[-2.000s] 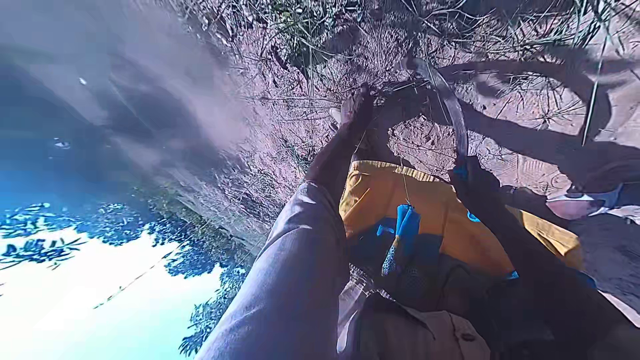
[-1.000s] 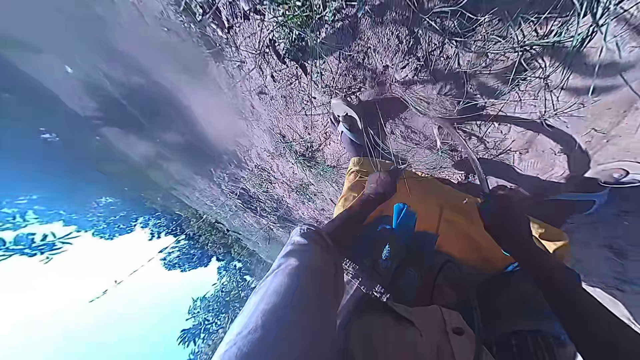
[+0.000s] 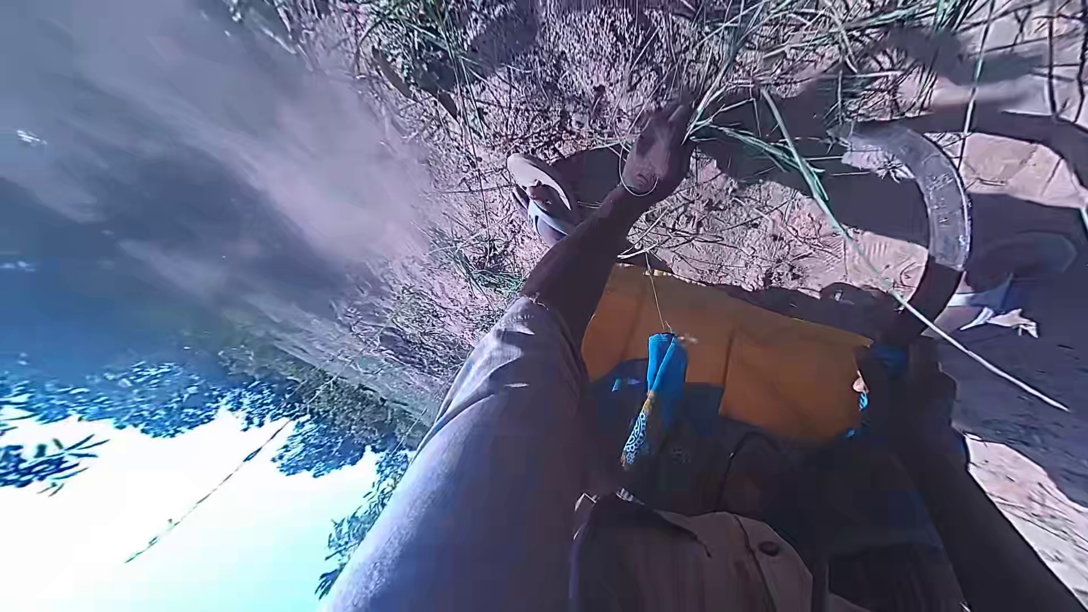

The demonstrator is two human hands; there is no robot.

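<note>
My left hand (image 3: 656, 157) reaches out over the ground, a thin band round its wrist. Its fingers are closed around the base of green grass blades (image 3: 786, 153). At the right, my right hand (image 3: 909, 374) grips the handle of a sickle, mostly hidden in shadow. The sickle's broad curved blade (image 3: 945, 200) extends from that hand toward the grass, clear of my left hand. Between my arms a yellow cloth (image 3: 731, 340) with blue parts covers my lap, and a rolled or knotted blue end of cloth (image 3: 665, 365) lies on it.
A sandalled foot (image 3: 544, 195) rests beside my left forearm, and another sandal (image 3: 990, 306) lies in shadow at the right. Dry plant litter (image 3: 552, 93) and tufts of grass cover the soil. The view is tilted, with trees (image 3: 170, 395) and bright sky at lower left.
My left hand has moved from near the yellow cloth out to the green grass and closed on it. The sickle stays in my right hand, its blade now broadside to view.
</note>
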